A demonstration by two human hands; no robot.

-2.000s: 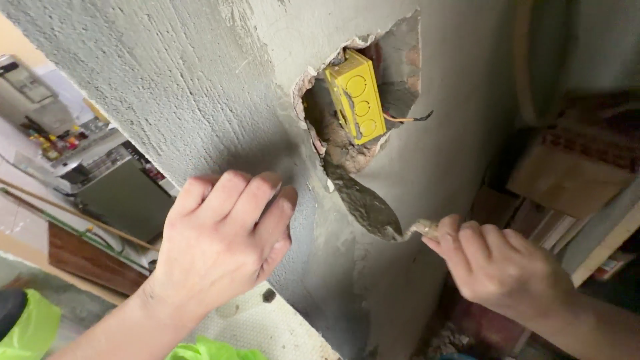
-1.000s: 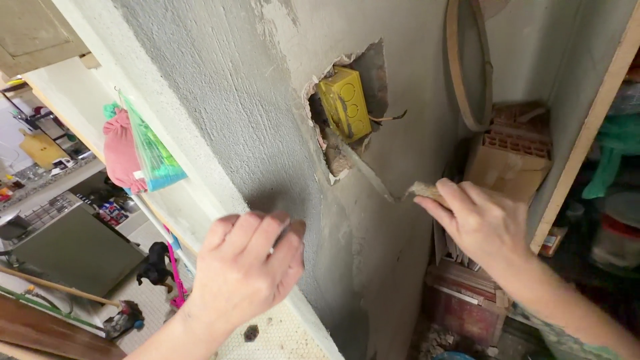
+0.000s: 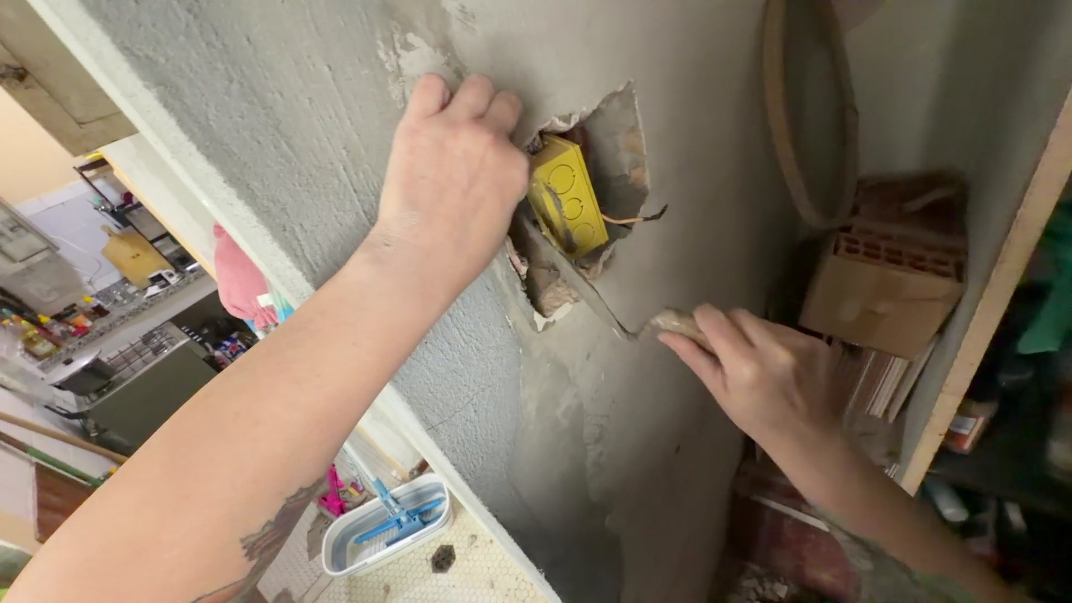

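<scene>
A yellow plastic electrical box (image 3: 569, 197) sits tilted in a ragged hole in a grey plastered wall (image 3: 703, 167). A short wire (image 3: 641, 219) sticks out at its right side. My right hand (image 3: 766, 368) is closed around the handle of a trowel (image 3: 590, 293), whose thin blade reaches up left to the box's lower left side. Mortar smears mark the box. My left hand (image 3: 456, 159) is at the wall just left of the box, its fingers curled; their tips are hidden, so whether they hold anything does not show.
Right of the wall are a hanging hoop (image 3: 812, 126), hollow bricks (image 3: 900, 251), a cardboard box (image 3: 879, 301) and a shelf edge (image 3: 997, 293). Below left, a white basin (image 3: 331, 544) holds a blue tool. A kitchen counter (image 3: 126, 322) with bottles stands at the far left.
My left hand has moved up the wall to beside the yellow box. The trowel blade, lower in the hole two seconds ago, now lies along the box's lower left side. The view has shifted.
</scene>
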